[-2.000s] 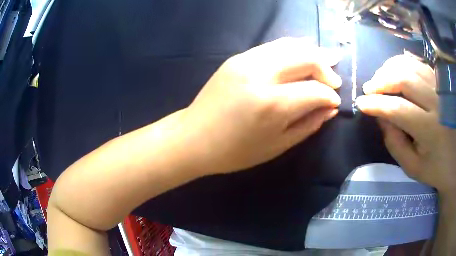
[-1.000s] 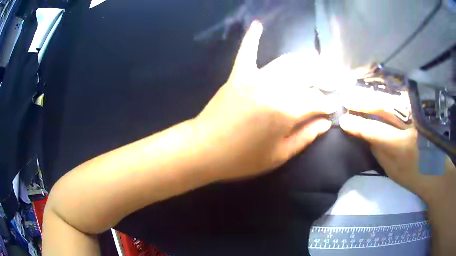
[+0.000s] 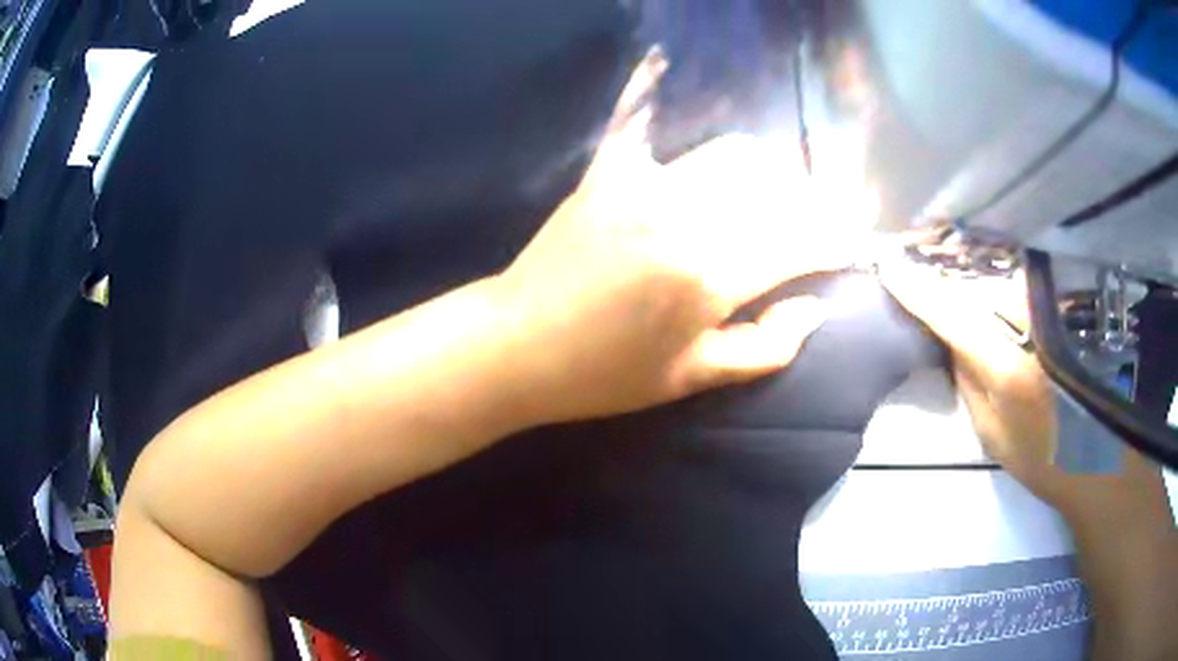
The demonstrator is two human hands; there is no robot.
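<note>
A large black garment panel (image 3: 620,517) covers most of the table, its curved edge beside the printed ruler. My left hand (image 3: 659,271) lies on the panel left of the needle area, thumb and fingers spread, with its fingertips lost in lamp glare. My right hand (image 3: 988,355) is at the cloth just right of the left fingertips, partly hidden under the machine's metal parts (image 3: 962,252). Glare hides the presser foot, the needle and what lies between my fingertips, so I cannot tell what the right fingers grip.
The white sewing machine head (image 3: 995,129) fills the upper right, with a dark curved bar (image 3: 1085,387) below it. The ruler (image 3: 950,622) runs along the near table edge. A pale slit (image 3: 322,310) shows left of my forearm. A red basket (image 3: 333,646) shows at the bottom left.
The machine head has come further into view at the upper right. Both hands have moved from lower on the cloth up to the glare at the needle area. The pale slit has opened wider.
</note>
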